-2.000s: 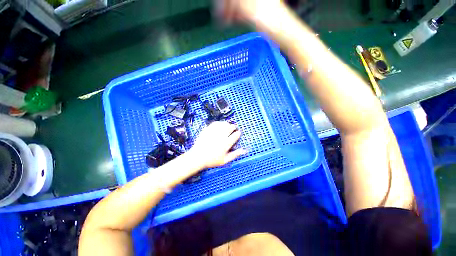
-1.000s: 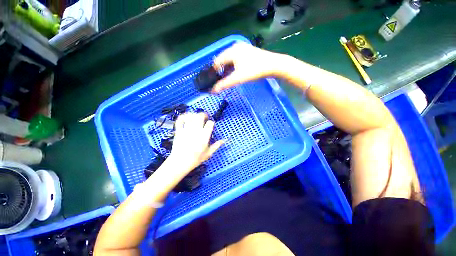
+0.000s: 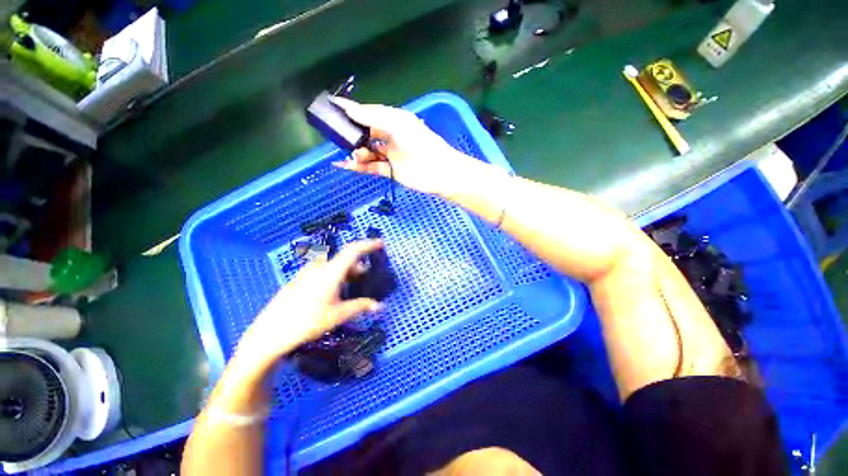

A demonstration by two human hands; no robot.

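Observation:
A blue perforated basket (image 3: 197, 270) stands on the bench in front of me. Black power adapters with cords lie in a heap (image 3: 339, 358) at its left and near side. My right hand (image 3: 400, 144) holds a black power adapter (image 3: 335, 121) above the basket's far rim, with its cord hanging into the basket. My left hand (image 3: 311, 296) is inside the basket, thumb and fingers around another black adapter (image 3: 372, 276). Part of that adapter is hidden by the hand.
A white desk fan (image 3: 91, 395) and a green object (image 3: 78, 271) stand left. Loose adapters (image 3: 505, 19) lie behind the basket. A yellow stick (image 3: 658, 112), small yellow-dark item (image 3: 671, 88) and whitish bottle (image 3: 735, 35) lie right. A deep blue bin (image 3: 776, 297) holds black adapters.
My right hand has carried its adapter away and left, beyond the far rim, and its cord now hangs down. My left hand has shifted slightly and its fingers are now around an adapter.

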